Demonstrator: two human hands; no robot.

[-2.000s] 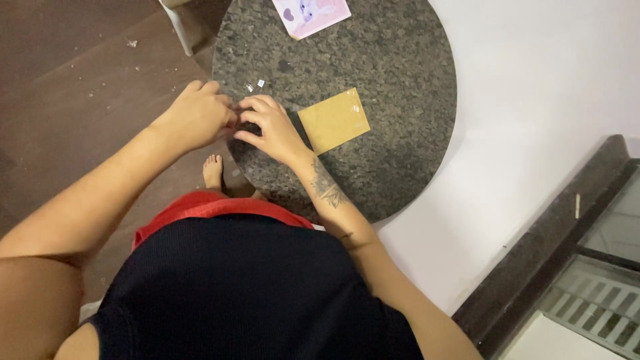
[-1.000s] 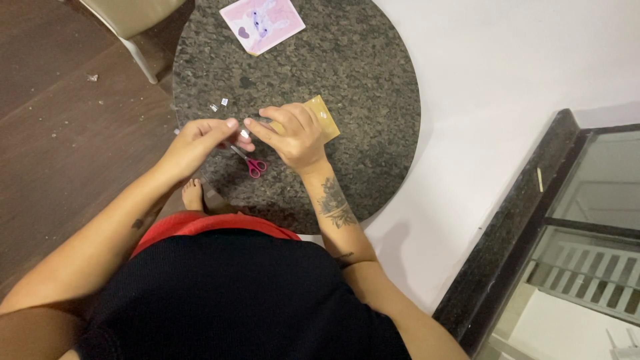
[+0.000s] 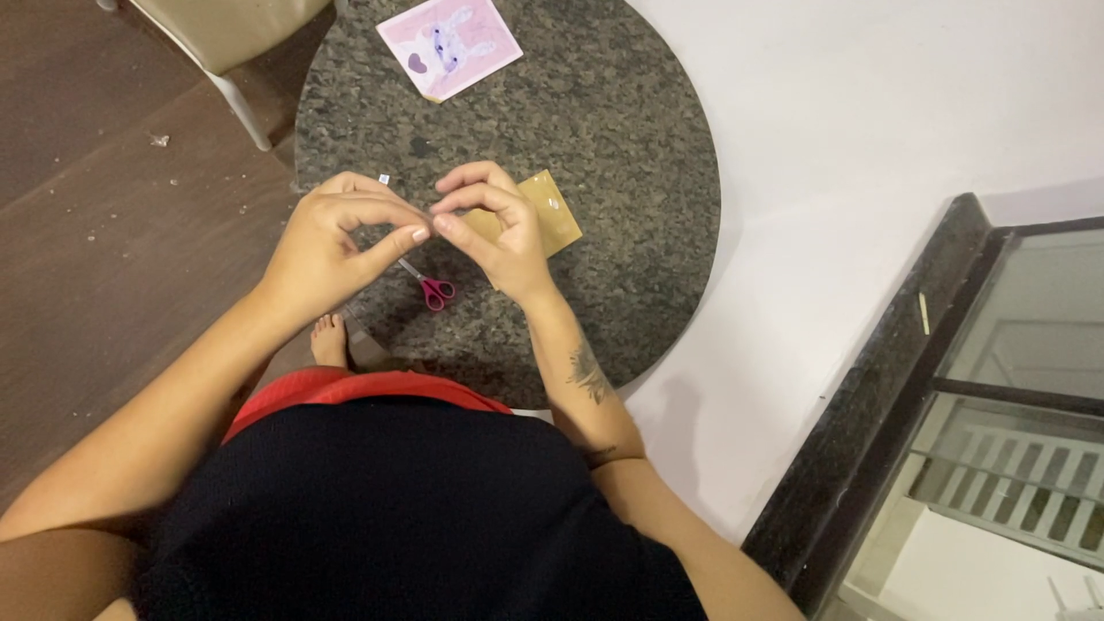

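My left hand (image 3: 345,228) and my right hand (image 3: 496,224) meet at the fingertips above the round granite table. Something small and thin may be pinched between them, but it is too small to make out. Below and between the hands lie scissors (image 3: 436,292) with pink handles, their blades partly hidden by my left hand. Partly behind my right hand is a yellowish-brown paper square (image 3: 556,220) with small clear bits on it. A tiny white piece (image 3: 384,179) with dark marks shows just above my left hand.
A pink card (image 3: 466,43) with an animal drawing lies at the table's far side. A beige chair (image 3: 233,30) stands at the upper left, with scraps on the wooden floor. A white wall borders the right side of the granite table (image 3: 621,112), and a dark window sill (image 3: 871,388) is farther right.
The view has shifted. My right hand, lower over the brown paper one second ago, has its fingers raised and spread more. The scissors, hidden two seconds ago, are in sight.
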